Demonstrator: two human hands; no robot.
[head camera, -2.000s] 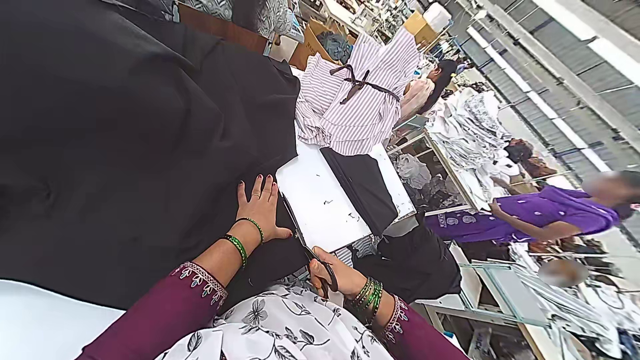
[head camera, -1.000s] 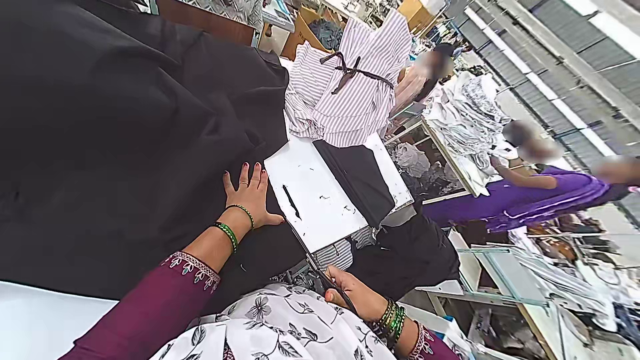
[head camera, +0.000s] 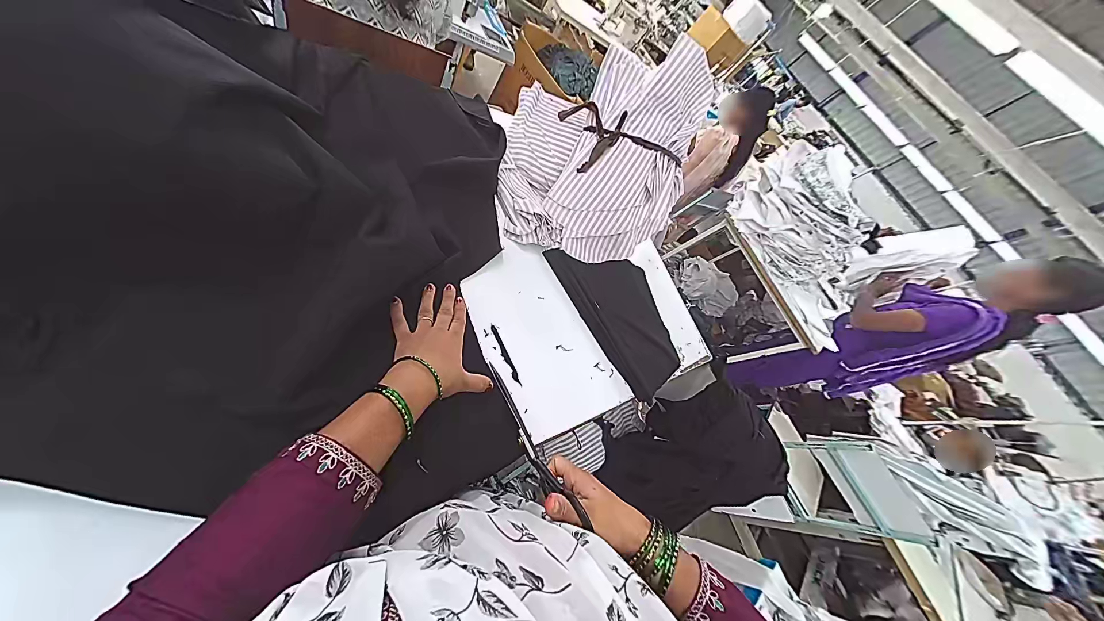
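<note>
Black fabric is spread over a white tabletop. My left hand lies on it palm down with fingers spread, close to the fabric's right edge. Below and to the right, my right hand is closed on the handles of a pair of scissors. Their long blades point up along the fabric edge, just right of my left thumb. Dark scraps lie on the white top beside the blades. A folded black cloth strip crosses the tabletop further right.
A striped bundle tied with a dark strip sits at the table's far end. Black cloth hangs off the right side. A person in purple stands by a table heaped with white garments. Another person is further back.
The scissors have moved up along the fabric edge since two seconds ago. A long dark scrap shows on the white top that the oldest frame does not show. The person in purple has shifted posture.
</note>
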